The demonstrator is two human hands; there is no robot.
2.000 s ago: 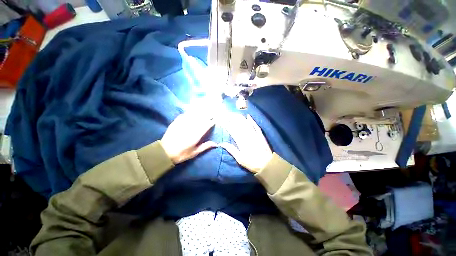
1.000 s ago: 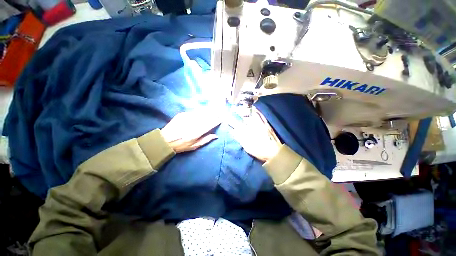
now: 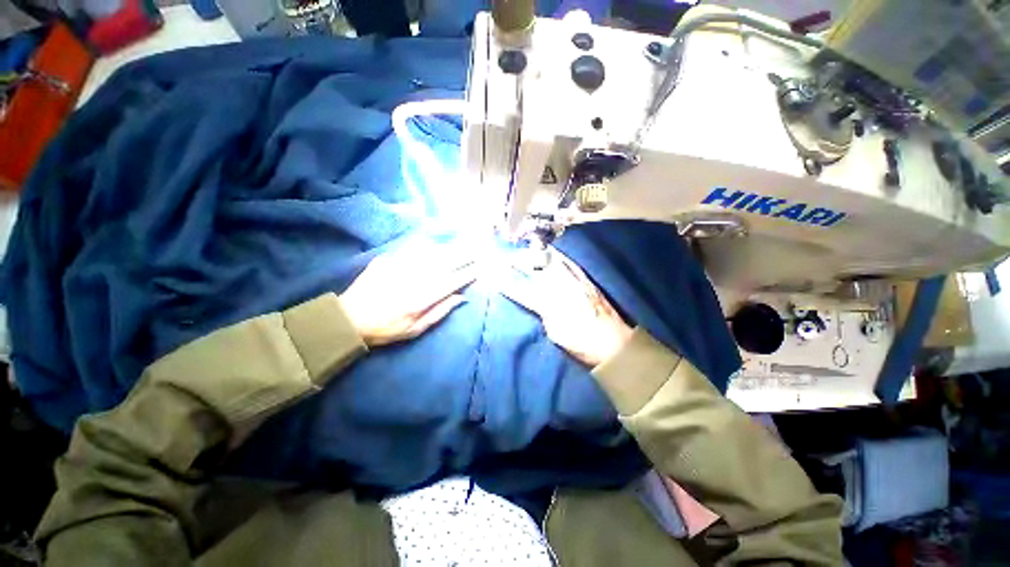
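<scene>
The blue garment covers the table left of and in front of the white sewing machine, and some of it lies under the machine arm. A seam line runs down it between my hands. My left hand lies flat on the cloth left of the seam. My right hand lies on the cloth right of the seam, below the presser foot area. White lamp glare hides my fingertips and the needle, so whether the fingers pinch the cloth cannot be told.
Right of the cloth, under the arm, lie a round black disc, small silver bobbins and thin metal tools. An orange tray stands far left beside a red thread cone. Folded pale cloth lies lower right.
The seam shows longer between my hands and the cloth in front lies differently. My left hand has shifted slightly left and my right hand slightly right. The camera view has shifted a little.
</scene>
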